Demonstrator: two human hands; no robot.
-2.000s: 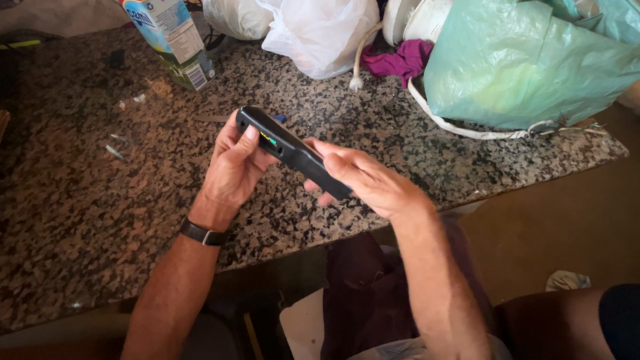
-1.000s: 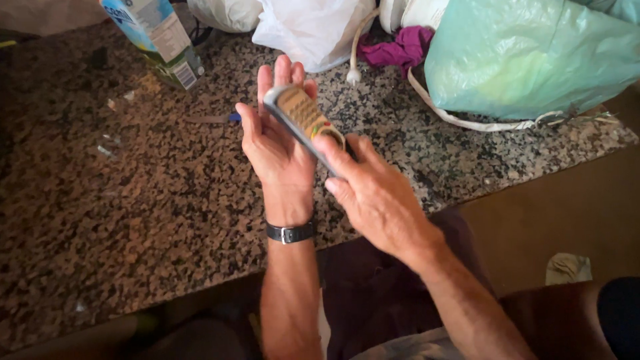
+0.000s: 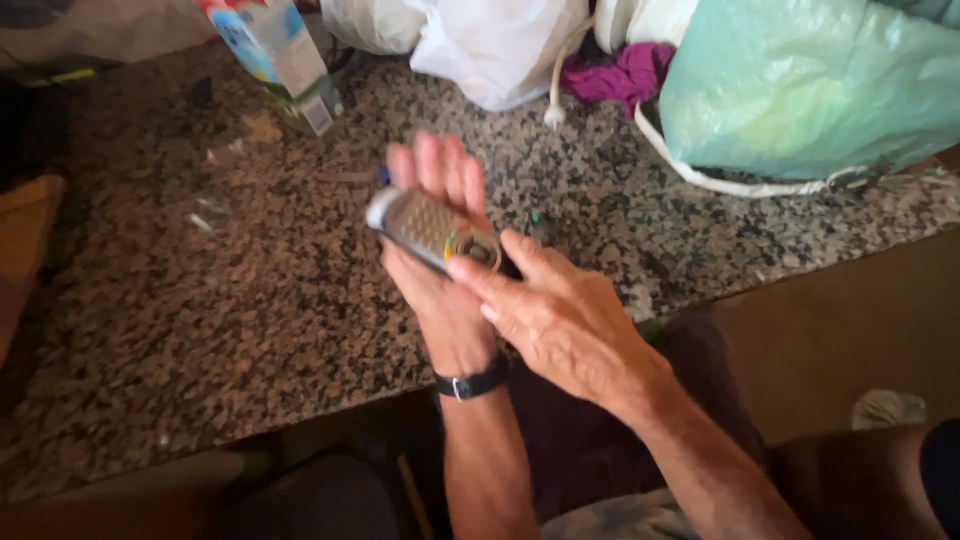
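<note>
A handset with a silvery front and rows of keys, perhaps a cordless phone or remote control [image 3: 424, 225], lies slanted above the granite countertop, keys facing up. My right hand [image 3: 562, 322] grips its lower right end, thumb and fingers around it. Beneath the handset is my left hand [image 3: 442, 292], palm up and blurred, with its fingers extended beyond the far side; whether it touches the handset I cannot tell. A black strap [image 3: 474, 381] circles my left wrist.
On the granite countertop [image 3: 262, 315] stand a drink carton [image 3: 277, 56], white plastic bags [image 3: 502, 52], a purple cloth [image 3: 622, 75] and a green plastic bag [image 3: 802, 97] with a white cord [image 3: 705, 180] around its base. A brown board-like edge [image 3: 22, 247] shows at far left.
Two seconds ago both hands held the handset with its dark back and an open compartment showing. It has since been turned keys up, and my left hand has opened under it.
</note>
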